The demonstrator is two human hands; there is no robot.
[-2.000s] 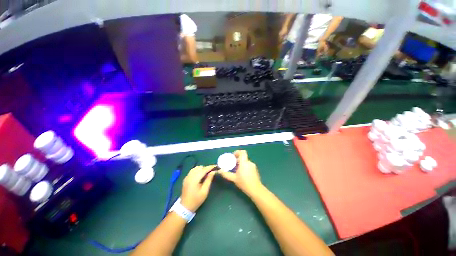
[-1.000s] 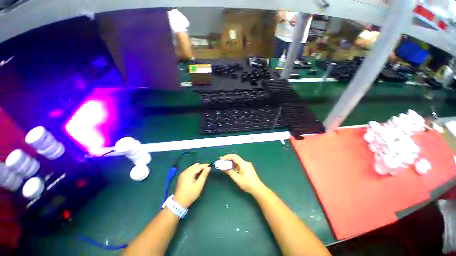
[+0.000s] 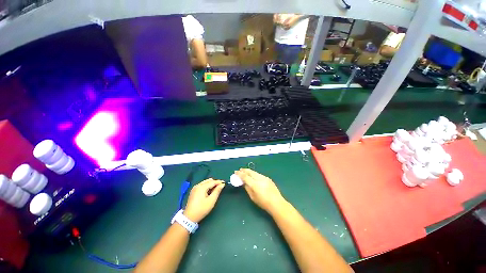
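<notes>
My right hand holds a small white round unit by its edge, tilted, at the middle of the green mat. My left hand pinches the end of a thin black cable beside it; the tip points at the unit, and I cannot tell whether they touch. The black cable loops back to a blue connector left of my left hand. A small thin ring lies on the mat just beyond my right hand.
White units stand left near a pink-purple glow. A black box with stacked units is far left. Black trays lie beyond the white strip. White units are heaped on the red-orange sheet. People stand behind.
The white unit faced me two seconds ago, then turned edge-on, and is now tilted in my right hand. My left hand has shifted slightly left. The small ring now shows on the mat.
</notes>
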